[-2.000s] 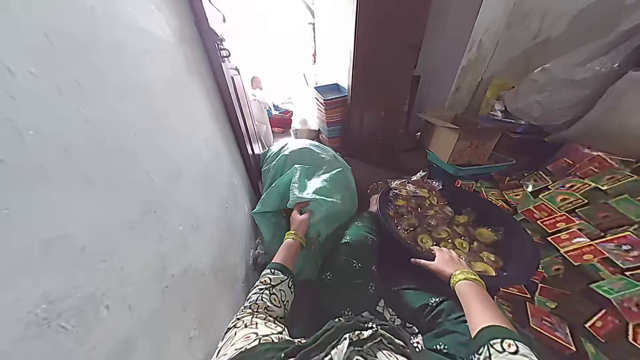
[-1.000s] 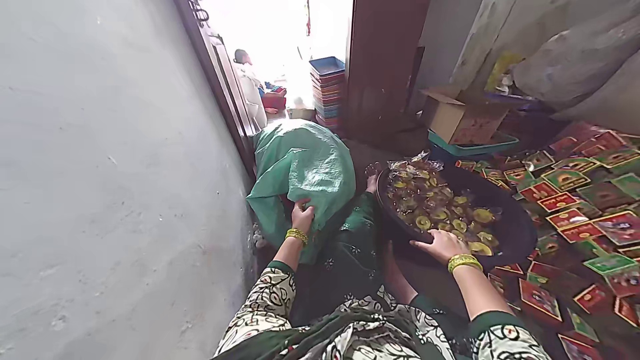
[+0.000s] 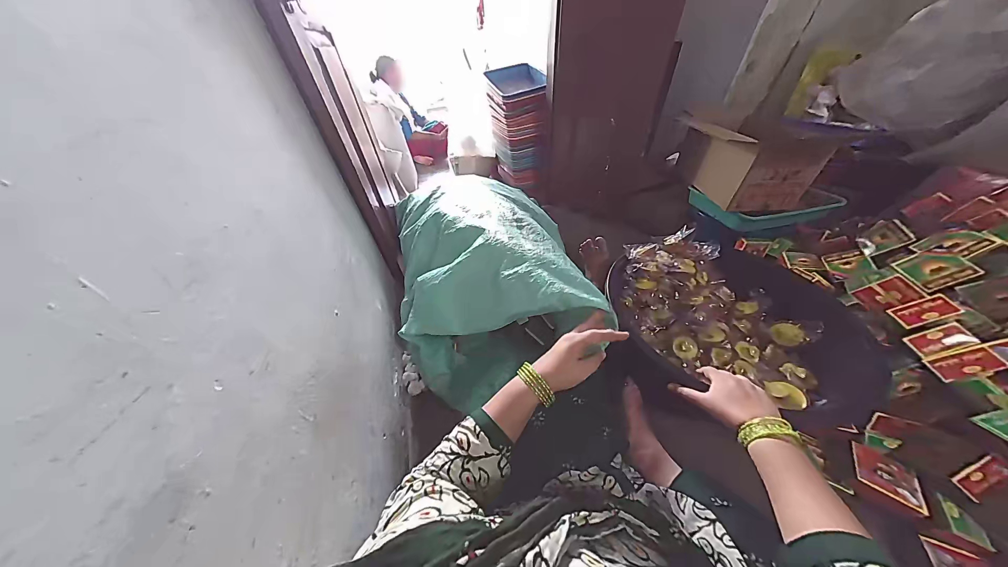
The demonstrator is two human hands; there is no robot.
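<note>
A large green woven plastic sack (image 3: 480,260) lies in front of me beside the wall, its mouth toward me. My left hand (image 3: 579,354) is at the edge of that mouth, the sack's rim at its fingers and one finger pointing right. To the right is a wide dark basin (image 3: 846,346) that holds many small plastic-wrapped items with yellow-green round parts (image 3: 713,335). My right hand (image 3: 732,398) rests on the basin's near rim, thumb outside and fingertips inside by the wrapped items. Whether it grips the rim is unclear.
Many red and green printed packets (image 3: 929,311) cover the floor at right. Behind the basin, a cardboard box (image 3: 748,169) sits in a teal tray (image 3: 787,216). Stacked trays (image 3: 516,118) stand by the doorway; a person (image 3: 402,102) sits beyond. The wall (image 3: 197,299) bounds the left side.
My left hand has moved right, toward the basin, and the sack's edge has spread that way with its mouth more exposed. My right hand stays at the basin's near rim.
</note>
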